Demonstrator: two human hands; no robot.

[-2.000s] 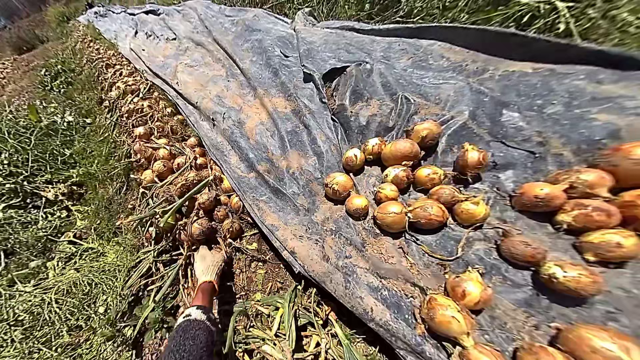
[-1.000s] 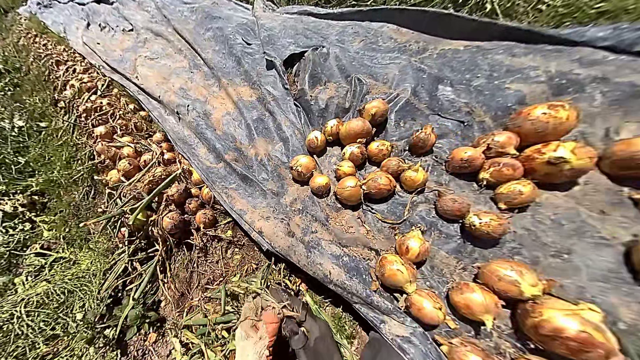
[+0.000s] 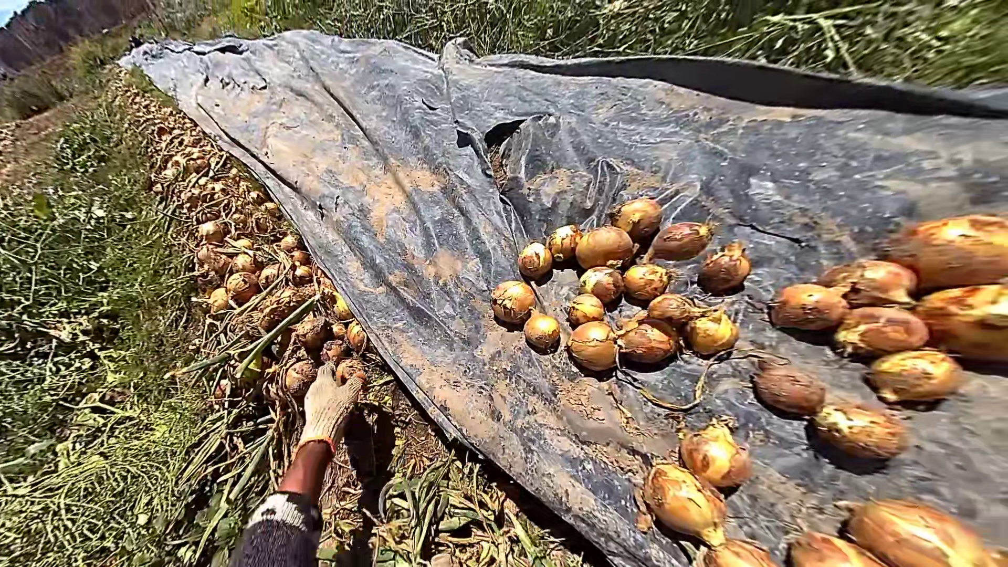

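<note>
My left hand (image 3: 329, 405), in a pale knitted glove with an orange cuff edge, reaches into the row of onions at the left. Its fingers are at a brown onion (image 3: 350, 370) and seem to touch it; whether they have closed on it cannot be told. Another onion (image 3: 300, 378) lies just left of the fingers. To the right, a dusty dark plastic sheet (image 3: 425, 315) bears many loose golden-brown onions, among them a small one (image 3: 542, 331) at the group's near left. My right hand is out of view.
The onion row (image 3: 228, 260), with dry tops, runs along the sheet's left edge to the far left. Green weeds (image 3: 71, 331) grow beside it, and tall grass (image 3: 709, 31) stands behind the sheet. Cut leaves (image 3: 441, 512) lie on the soil near my arm.
One second ago a gloved hand was low at the frame's bottom edge; now my left hand is forward at the onion row, much as two seconds ago. The view has shifted.
</note>
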